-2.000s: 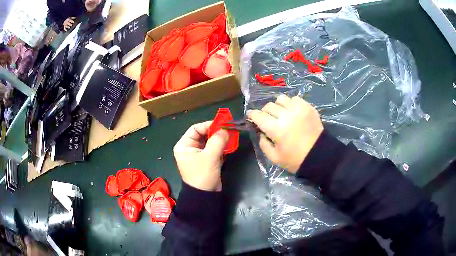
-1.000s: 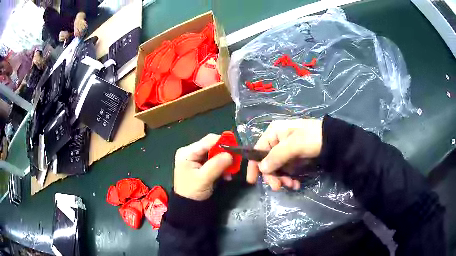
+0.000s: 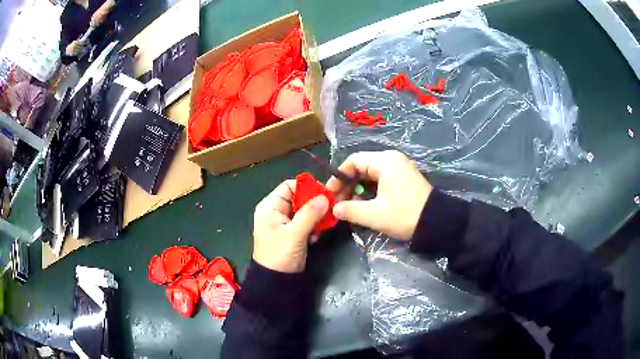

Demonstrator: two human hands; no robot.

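Observation:
My left hand (image 3: 284, 228) holds a red moulded part (image 3: 313, 199) upright between thumb and fingers, narrow end up. My right hand (image 3: 382, 193) holds a slim dark trimming tool (image 3: 324, 164) with a green spot near the grip. Its tip points up and left, past the part's upper edge. The right thumb and fingertips are at the part's right edge; whether they pinch it is hard to tell. A loose group of red parts (image 3: 184, 268) lies on the bench, left of my hands.
An open carton (image 3: 256, 144) heaped with red parts stands ahead. A clear plastic bag (image 3: 484, 119) with red scraps (image 3: 415, 88) lies at the right. Black packs (image 3: 145, 146) pile on flattened cardboard (image 3: 165, 191) at the left; more packs (image 3: 91, 308) lie below. A person (image 3: 84, 28) is at the upper left.
The tool's tip has swung off the red part's face to point up and left. My right fingers have moved in to the part's edge. The person at the upper left has shifted their hands.

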